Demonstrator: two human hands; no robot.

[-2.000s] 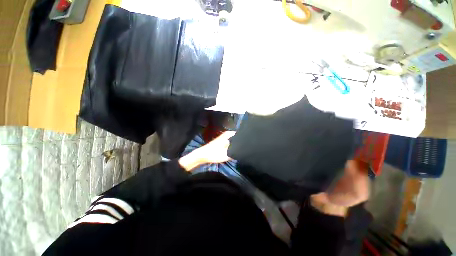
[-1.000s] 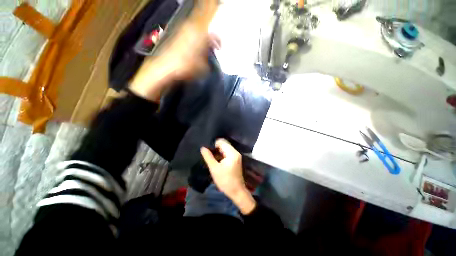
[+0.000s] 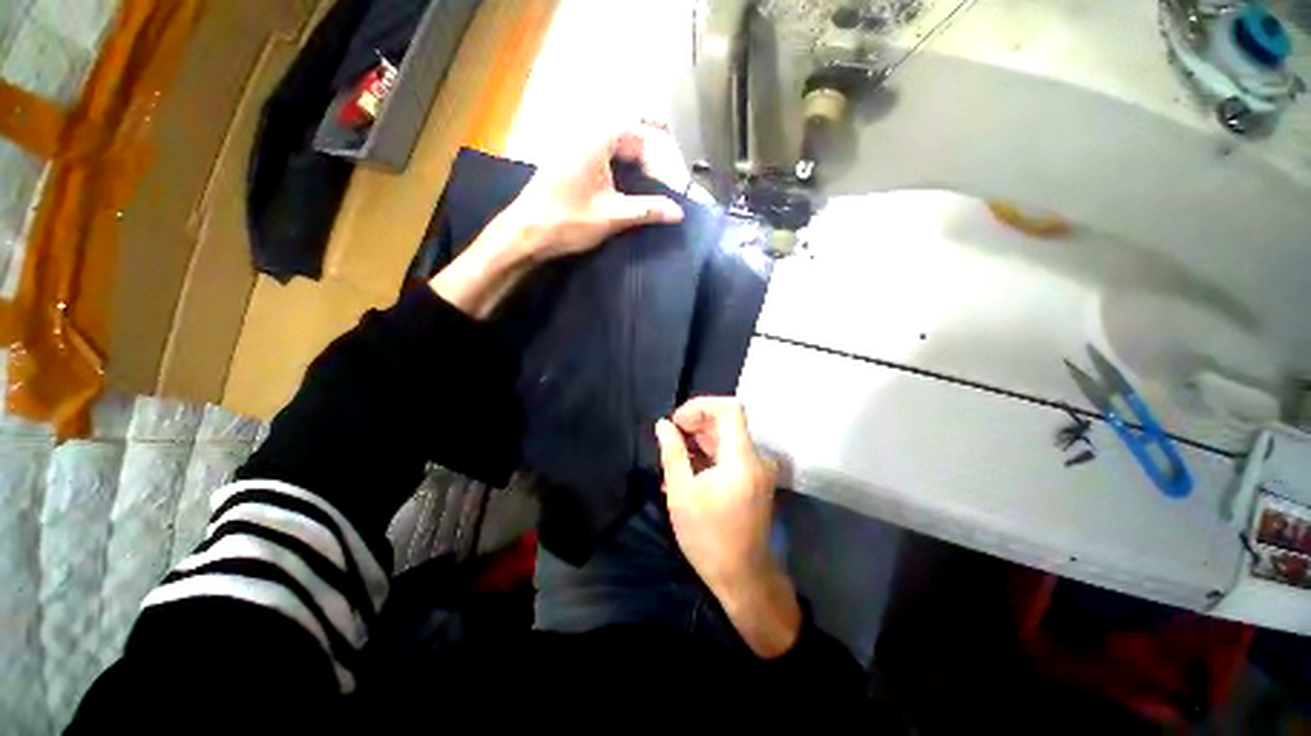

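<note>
A dark navy garment panel point(image 3: 597, 338) with a seam line lies at the left of the needle area, its lower end hanging over the table's front edge. My left hand point(image 3: 597, 201) lies on its upper part, thumb and fingers pinching the cloth near the presser foot point(image 3: 784, 237). My right hand point(image 3: 719, 482) pinches the panel's right edge lower down, at the table's front edge. The lamp glare hides the cloth edge beside the foot.
The white machine head point(image 3: 992, 101) crosses the top right. Blue-handled snips point(image 3: 1143, 431) lie on the table at right, dark bits point(image 3: 1074, 437) beside them. An orange ring point(image 3: 1027, 219) lies near the machine. A grey tray point(image 3: 417, 101) and dark cloth point(image 3: 288, 201) are on cardboard at upper left.
The view has shifted from the table's right side to the needle area. My left hand has come down from the tray side onto the panel. The panel now lies flatter, with its edge at the foot.
</note>
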